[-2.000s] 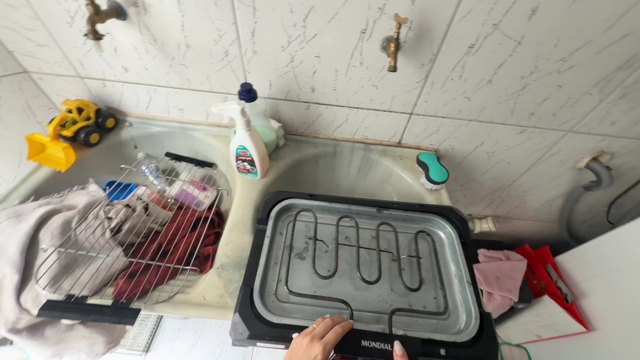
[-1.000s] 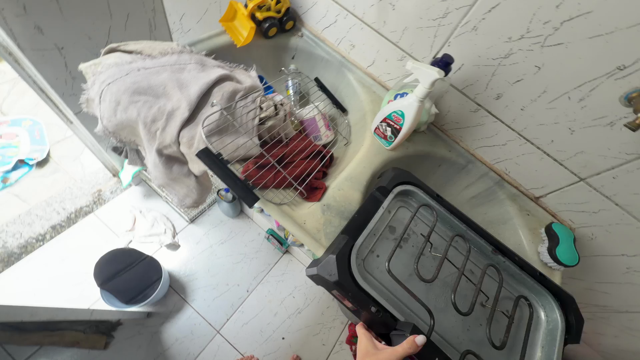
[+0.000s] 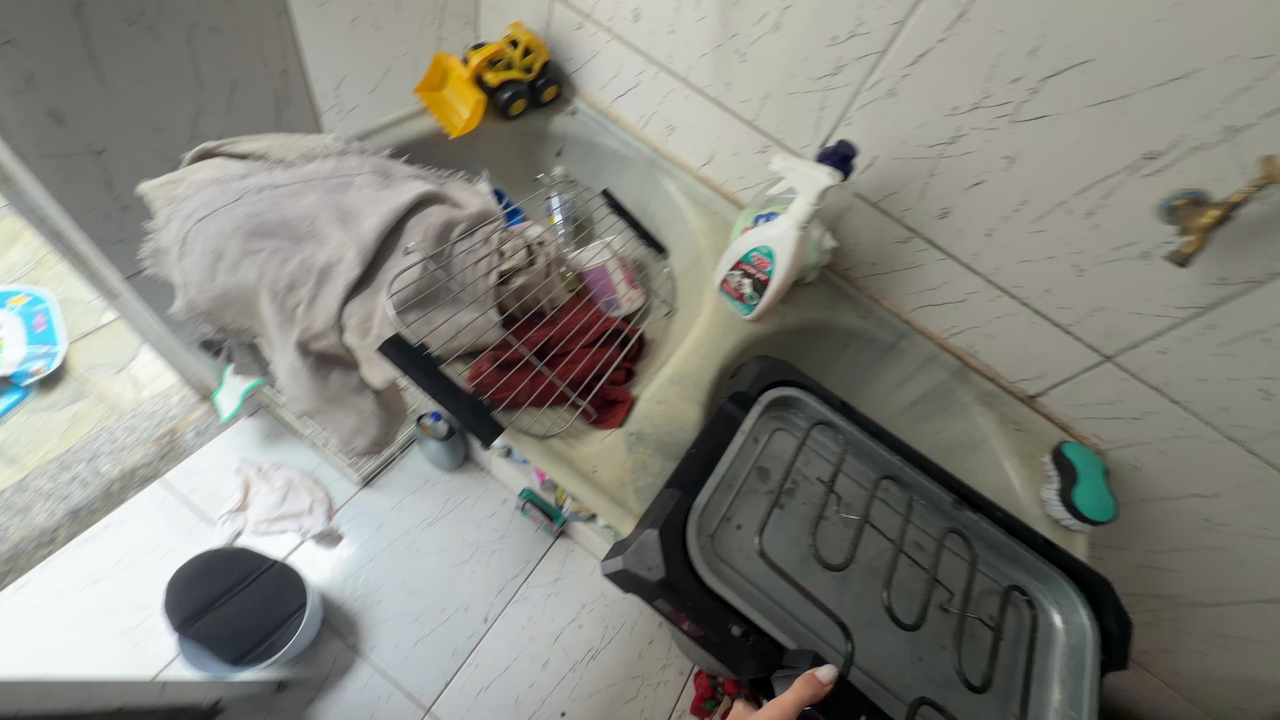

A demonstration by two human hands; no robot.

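Observation:
At the bottom edge, my left hand [image 3: 790,695] is partly in view, its thumb over a black part at the front of an electric grill [image 3: 890,540]; its fingers are mostly hidden. The grill has a black frame, a grey metal tray and a winding heating element, and rests tilted over the right basin. My right hand is out of view. A wire grill rack [image 3: 520,320] with black handles lies over the left basin, on a grey cloth [image 3: 290,250] and a dark red cloth [image 3: 560,350].
A white spray bottle [image 3: 765,255] stands between the basins. A green scrub brush [image 3: 1082,485] lies on the right rim, a yellow toy loader [image 3: 495,80] on the far left rim. On the tiled floor are a bucket [image 3: 245,610] with a black top and a pale cloth [image 3: 280,500]. A brass tap [image 3: 1215,210] juts from the wall.
The view has swung left, bringing in the floor and doorway. My left hand has moved from the grill's front rim to a black part there. My right thumb, seen earliest, is out of view.

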